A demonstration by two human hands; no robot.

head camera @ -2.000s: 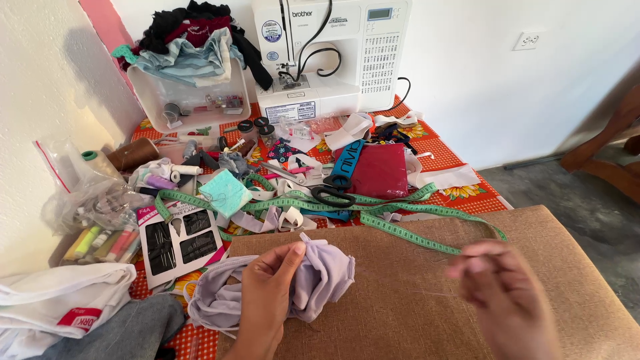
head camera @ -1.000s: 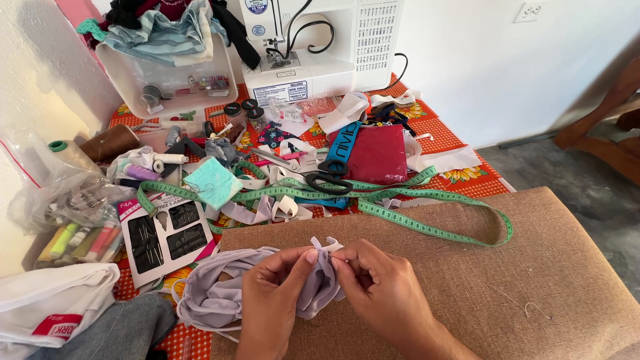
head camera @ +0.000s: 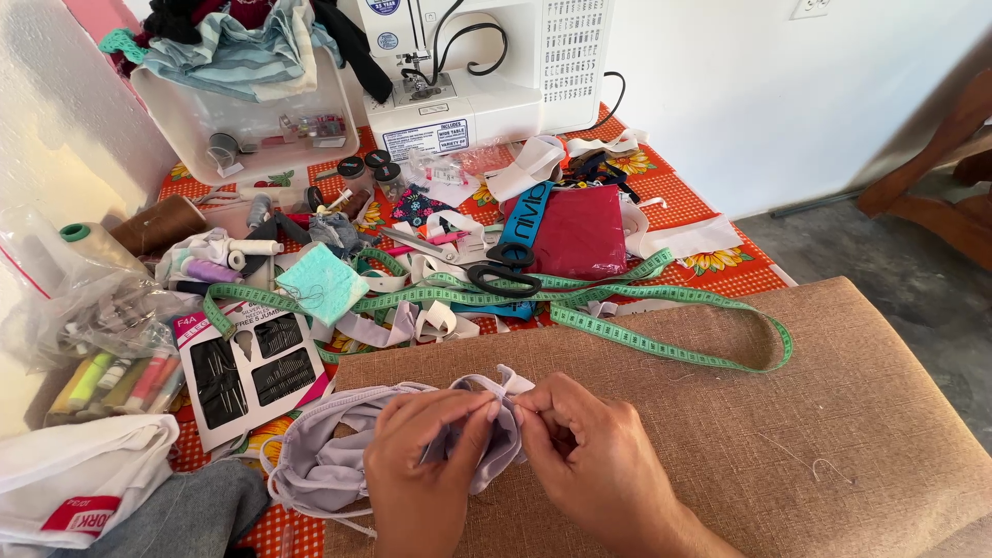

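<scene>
Lavender fabric (head camera: 333,442) with thin cords along its edge lies gathered on a brown woven-cloth surface (head camera: 736,434). My left hand (head camera: 434,457) pinches a raised edge of it between thumb and index finger. Close beside, the fingertips of my right hand (head camera: 597,449) are pinched together at the same edge, touching the fabric; whether they also hold a needle is too small to tell. A loose pale thread (head camera: 821,465) lies on the brown cloth at the right. Behind the hands, a green measuring tape (head camera: 659,333) loops past black-handled scissors (head camera: 504,271).
A white sewing machine (head camera: 496,108) stands at the back beside a plastic bin (head camera: 248,124) holding cloth. A needle card (head camera: 252,372), thread spools (head camera: 159,225), a teal cloth square (head camera: 322,283) and a red packet (head camera: 573,232) crowd the patterned tablecloth. White and grey garments (head camera: 85,480) lie at lower left.
Two seconds ago my right hand was out to the right, away from the fabric; it has come in beside my left hand. The view has shifted somewhat.
</scene>
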